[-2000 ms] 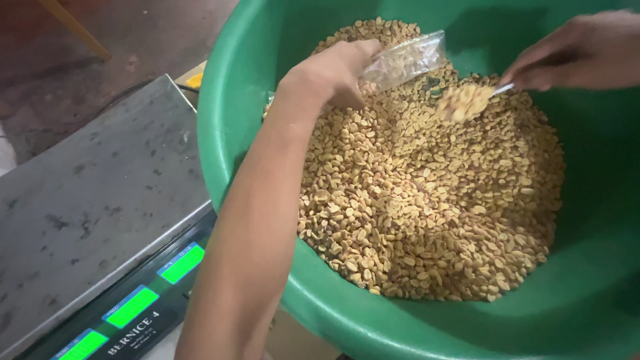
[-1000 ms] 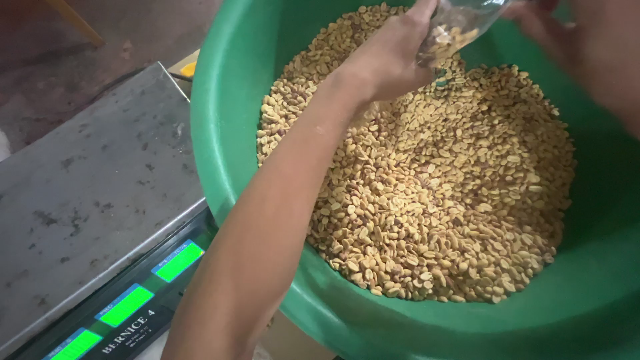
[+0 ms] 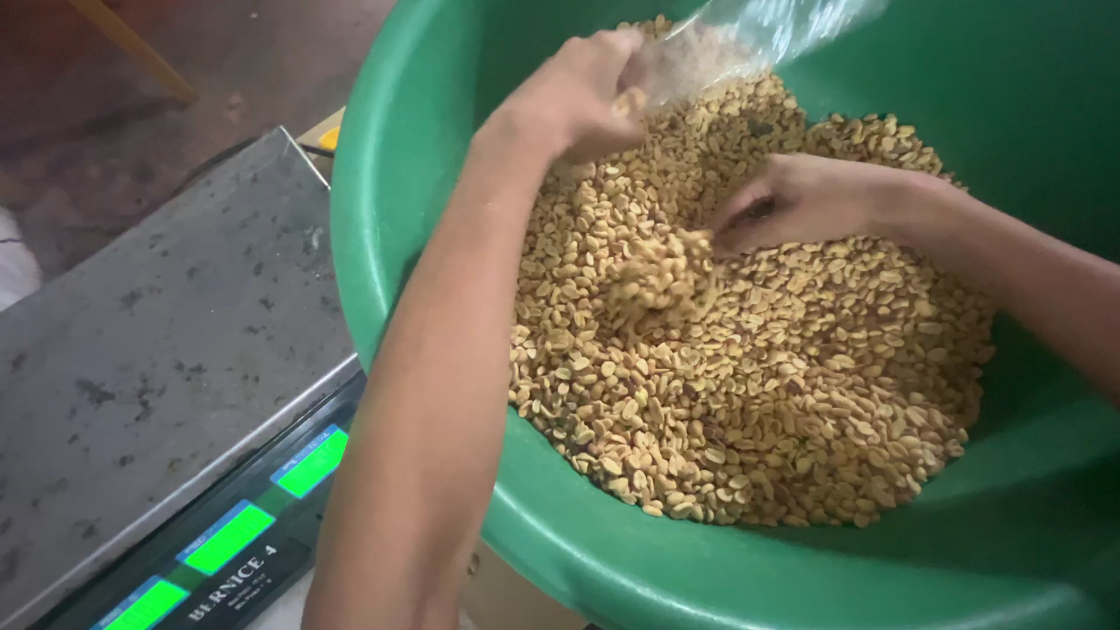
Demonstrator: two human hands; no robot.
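Shelled, split peanuts [image 3: 770, 394] fill the bottom of a large green plastic basin [image 3: 376, 201]. My left hand [image 3: 582, 96] is over the upper left of the heap, closed on the edge of a clear plastic bag [image 3: 726, 52] that stretches up and right, blurred. Near the middle of the heap, my right hand [image 3: 787, 206] is low over the peanuts with its fingers pinched together. At its fingertips a heaped scoop of peanuts [image 3: 665, 276] is blurred; the spoon seen in an earlier frame is hidden under them.
Left of the basin stands a digital scale with a grey metal platform [image 3: 192, 289] and lit green displays [image 3: 229, 536]. A yellow object [image 3: 330, 138] lies behind the platform's corner. A wooden leg [image 3: 136, 48] shows at the upper left, above the floor.
My right hand was up by the bag at the upper right a second ago and is now down at the heap's middle. My left hand still has the bag, which now extends to the right.
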